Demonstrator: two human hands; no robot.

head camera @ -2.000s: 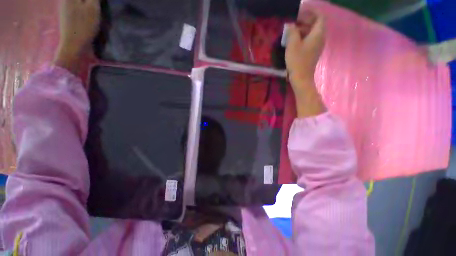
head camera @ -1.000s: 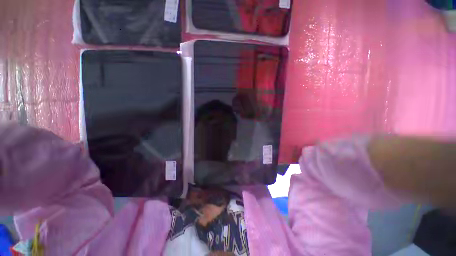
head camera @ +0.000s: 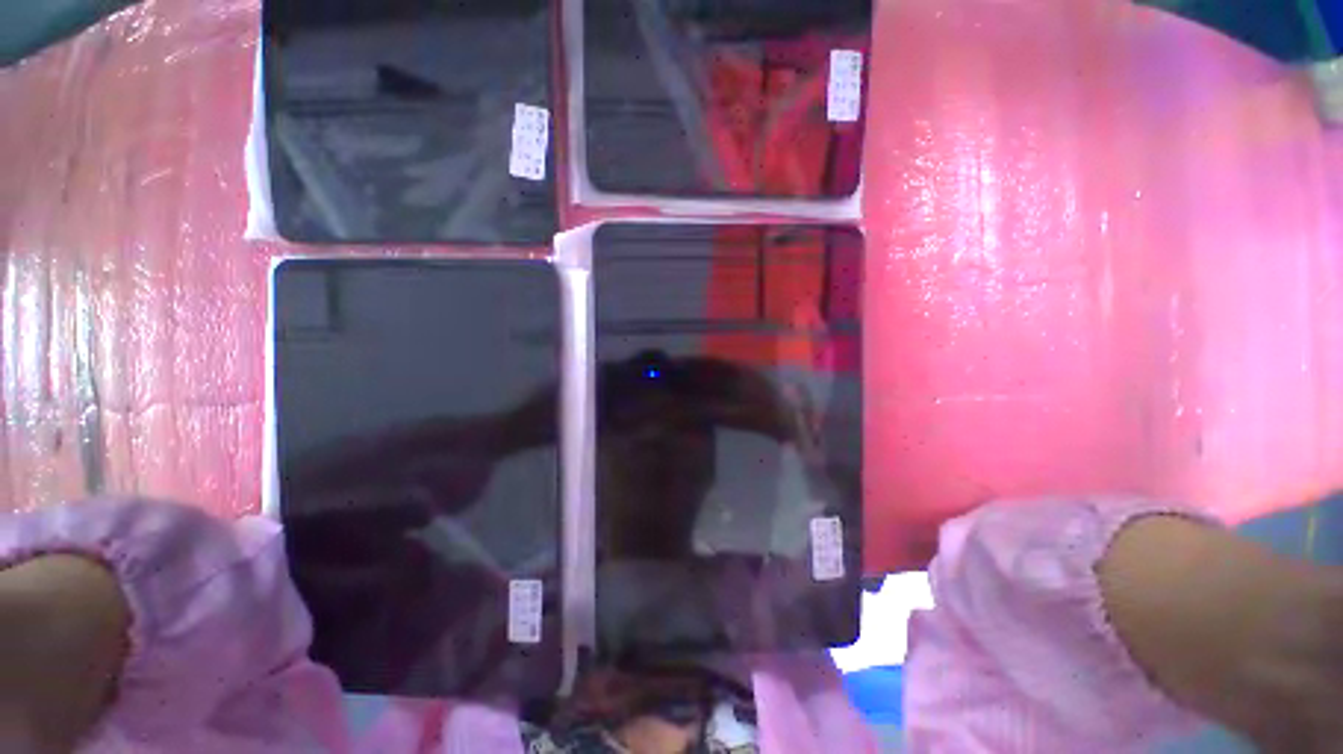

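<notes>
Four black, glossy tablets lie in a two-by-two block: near left [head camera: 413,383], near right [head camera: 648,442], far left [head camera: 413,74] and far right [head camera: 663,118]. The far two are cut by the top edge. All screens are dark and show reflections. Each has a white barcode label [head camera: 524,610] near its lower right corner. Pale foam [head camera: 576,442] shows along their edges. My hands are both out of the picture; only bare wrists and pink sleeves show at the lower left and lower right.
Shiny, wrinkled pink sheeting [head camera: 1016,280] covers the bench on both sides of the tablets. A white thing [head camera: 884,619] and something blue [head camera: 879,689] show below the near right tablet. A pale object [head camera: 1333,96] is at the upper right edge.
My hands have left the outer edges of the far tablets and gone out of the picture to the sides. The view has shifted slightly. The screens remain dark.
</notes>
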